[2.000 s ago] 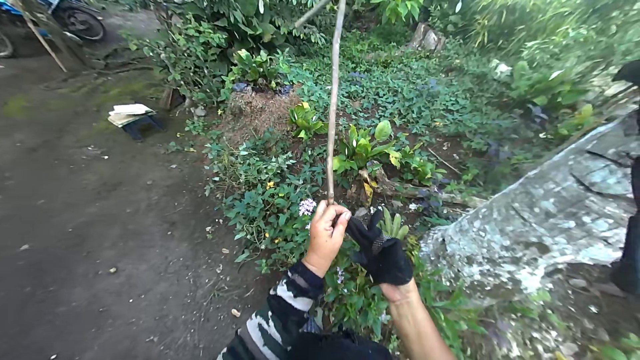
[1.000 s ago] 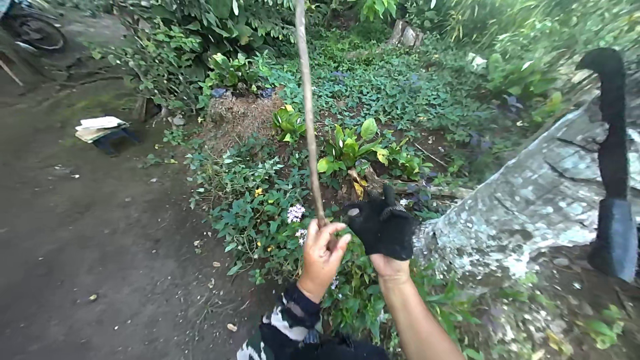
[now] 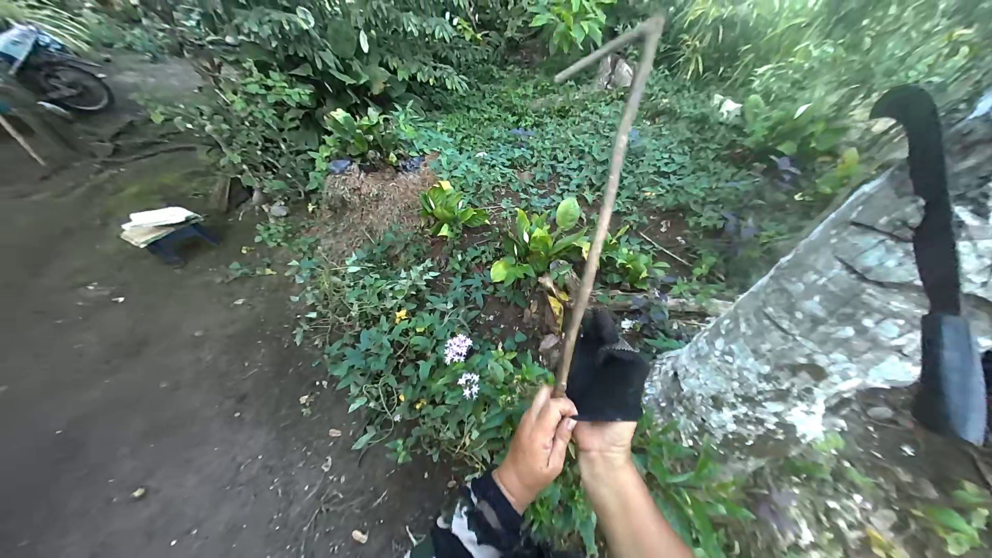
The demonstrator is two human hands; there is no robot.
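My left hand [image 3: 536, 442], bare below a camouflage sleeve, grips the lower end of a long thin wooden stick [image 3: 607, 209]. The stick rises and leans slightly right, with a side piece angling down from its top. My right hand [image 3: 611, 380] wears a black glove and is close beside the stick; its wrist and forearm are bare. The left fingers meet the glove's cuff. The gloved fingers look bent, but their exact pose is unclear. A hook-tipped machete [image 3: 935, 225] is upright at the right edge, handle down, in front of a pale trunk; what supports it is hidden.
The thick mottled trunk [image 3: 806, 310] slants across the right side. Leafy plants with pale purple flowers [image 3: 458, 349] grow around the hands. Bare soil [image 3: 194, 403] lies left, with a low dark stool [image 3: 180, 240] bearing pale flat items. A motorcycle wheel [image 3: 76, 85] shows top left.
The stick has tilted to the right and its bent top now shows. The gloved fingers, spread two seconds ago, are now more bent. The view has shifted, bringing the whole machete into sight.
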